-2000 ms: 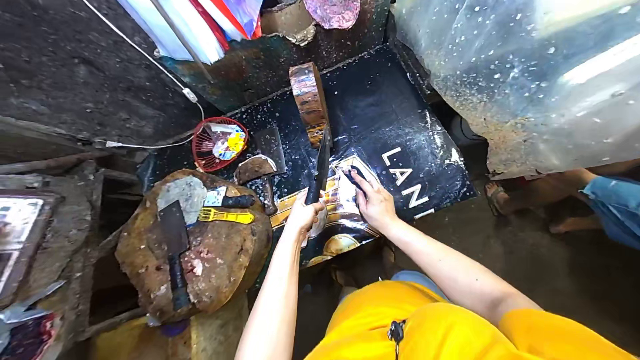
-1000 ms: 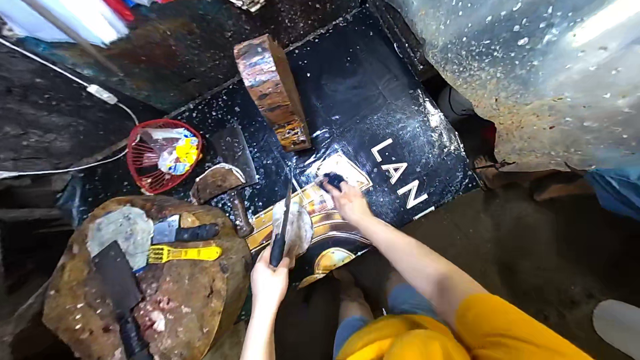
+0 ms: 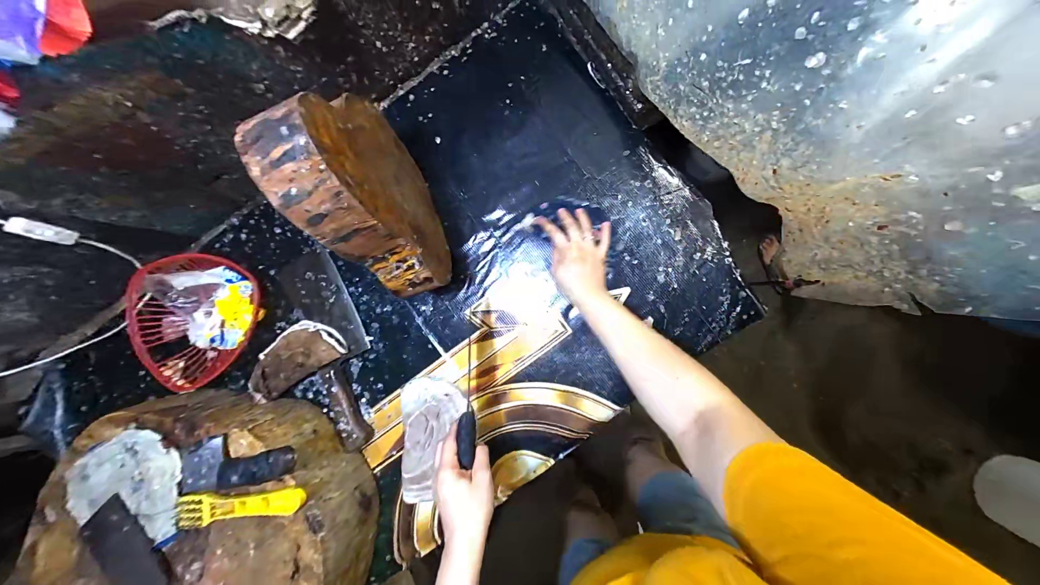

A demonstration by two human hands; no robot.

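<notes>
My left hand grips the black handle of a thin-bladed knife, its blade pointing away from me. Just left of the knife lies a whitish, worn slab, beside my fingers; whether they hold it too is unclear. My right hand is spread, palm down, over the wet black sheet with a gold printed pattern. Nothing shows in its fingers. Beyond the hands, a thick round wooden block stands on its edge. A large cleaver lies left of it, a brown piece partly over it.
At the lower left, a wooden chopping block bears a yellow fish scaler, a short black-handled blade and another dark blade. A red plastic basket holds plastic packets. A speckled grey sheet borders the right side.
My right hand has moved farther out over the black sheet, its fingers now spread and the dark item at them gone from view. The knife remains in my left hand. The view has moved closer.
</notes>
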